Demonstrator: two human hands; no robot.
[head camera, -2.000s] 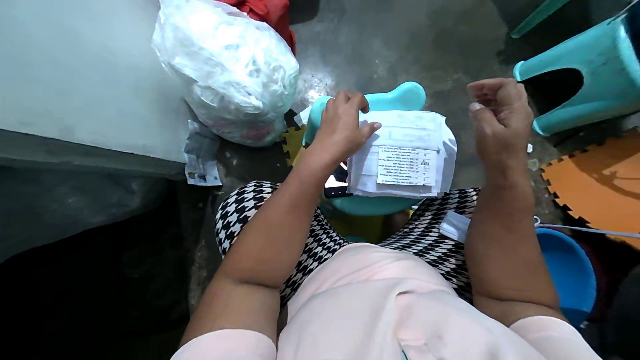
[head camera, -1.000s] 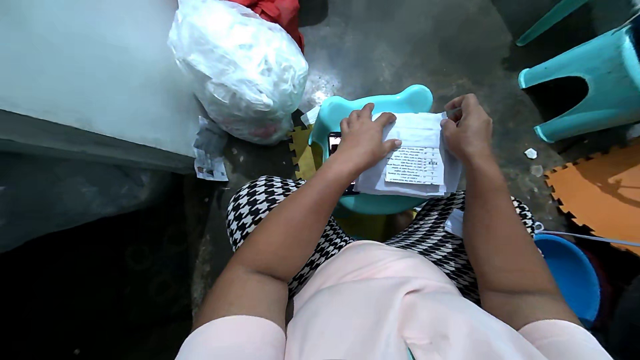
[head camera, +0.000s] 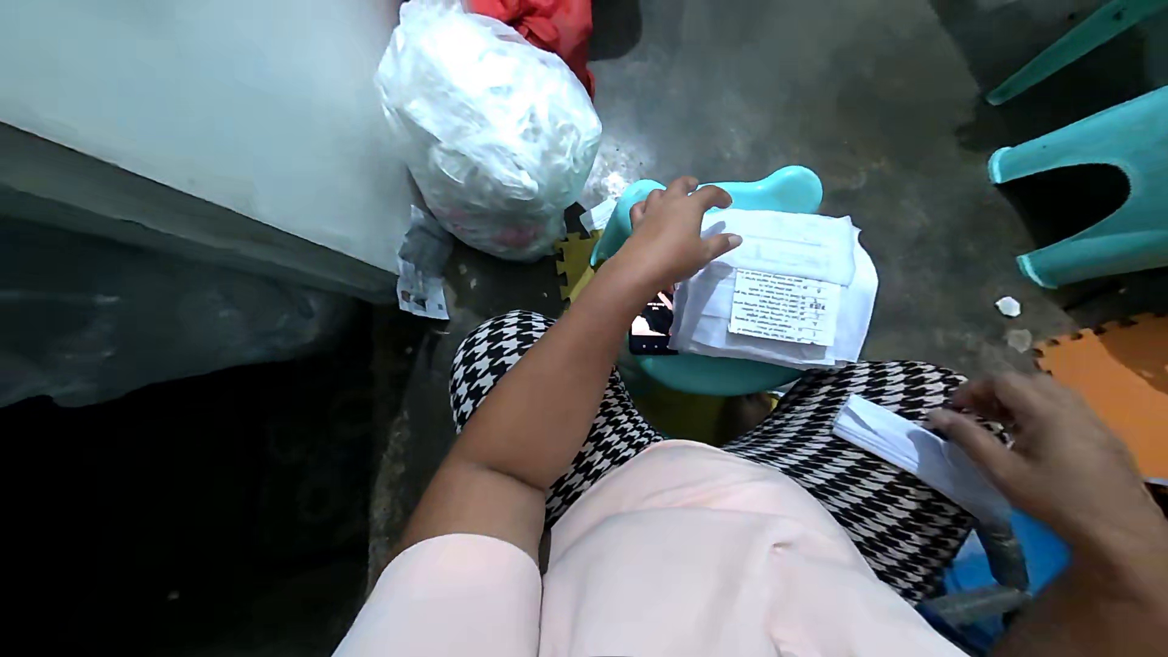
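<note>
A stack of white paper sheets lies on a turquoise plastic stool between my knees, with a small printed slip on top. My left hand rests at the stack's upper left corner, fingers spread, gripping nothing that I can see. Partly under the stack's left edge is a phone with its screen lit. Over my right thigh is my right hand, blurred, its fingertips at a bundle of folded white paper strips; whether they grip it I cannot tell.
A stuffed clear plastic bag and a red bag stand on the floor beyond my left knee. Another turquoise stool is at the right, near an orange foam mat. A blue container sits beside my right thigh.
My right hand has moved from the right edge of the paper stack down to the folded strips on my right thigh. My left hand stays near the stack's upper left.
</note>
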